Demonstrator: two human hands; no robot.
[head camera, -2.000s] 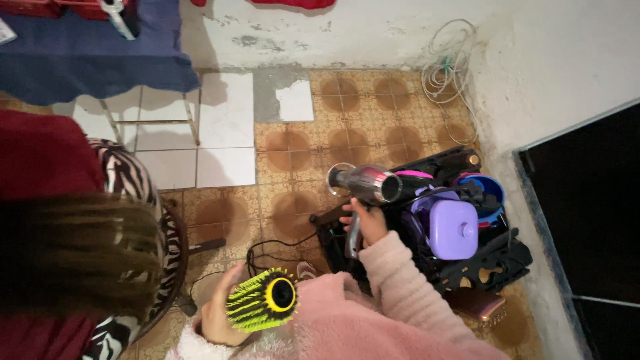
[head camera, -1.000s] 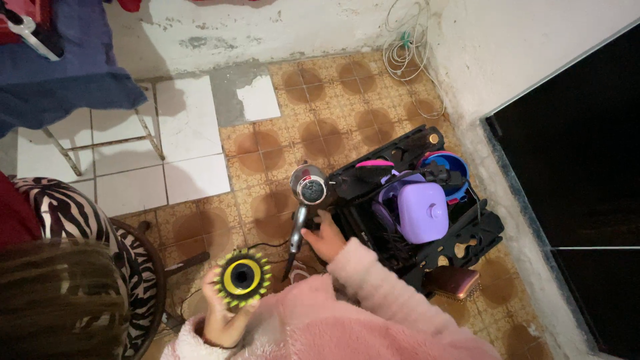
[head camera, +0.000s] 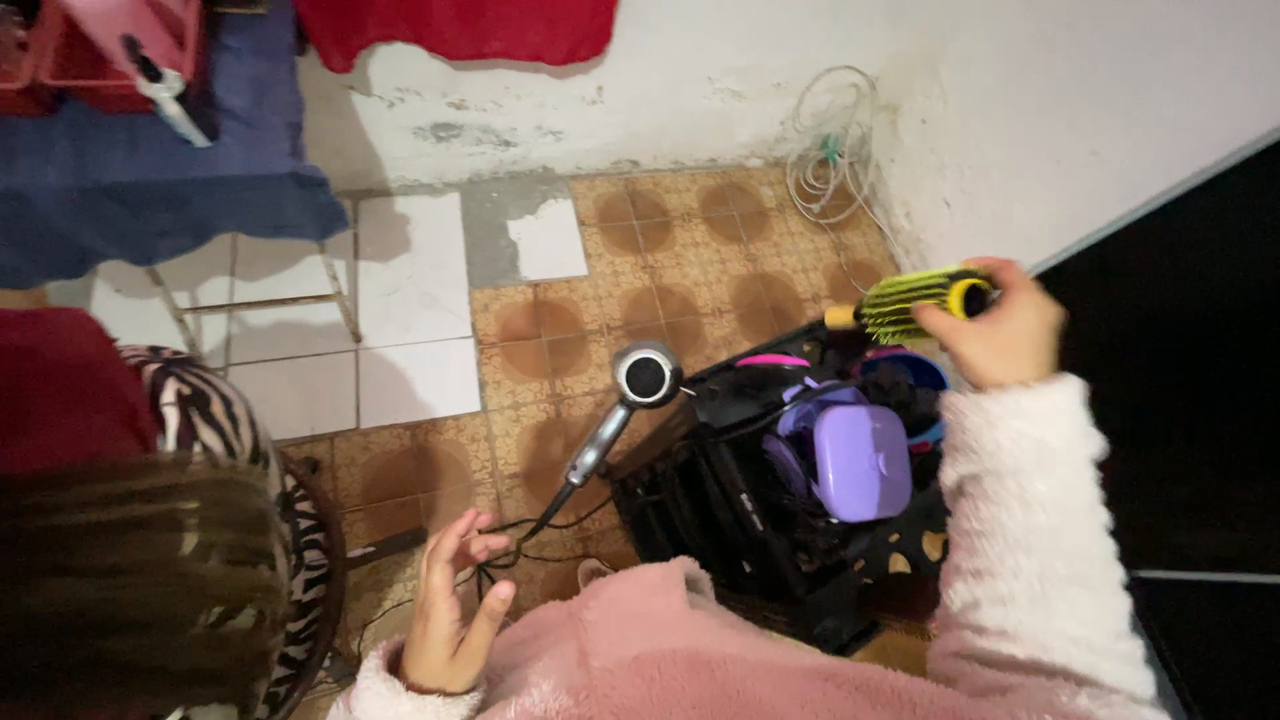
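Note:
In my right hand (head camera: 1005, 325) is a round hairbrush (head camera: 915, 305) with yellow-green bristles, held by its barrel end, with its light handle tip pointing left. It is above the far right part of a black cart (head camera: 690, 500). My left hand (head camera: 455, 605) holds nothing, its fingers apart, near the black cord at the lower middle. A silver and black hair dryer (head camera: 605, 435) rests at the cart's left edge, nozzle upward, cord hanging down; no hand touches it. A purple plastic container (head camera: 862, 462) sits on the cart, beside a blue bowl (head camera: 925, 372).
At left, a person's long hair (head camera: 140, 580) hangs over a zebra-print chair back (head camera: 215, 400). A table with a blue cloth (head camera: 150, 200) bears red baskets (head camera: 125, 80) at the upper left. A coiled white cable (head camera: 830, 160) hangs by the wall. A black door (head camera: 1190, 400) stands at right.
The round brush was in my left hand at lower left; now my right hand holds it over the cart. My right hand has let go of the dryer, and my left hand is empty.

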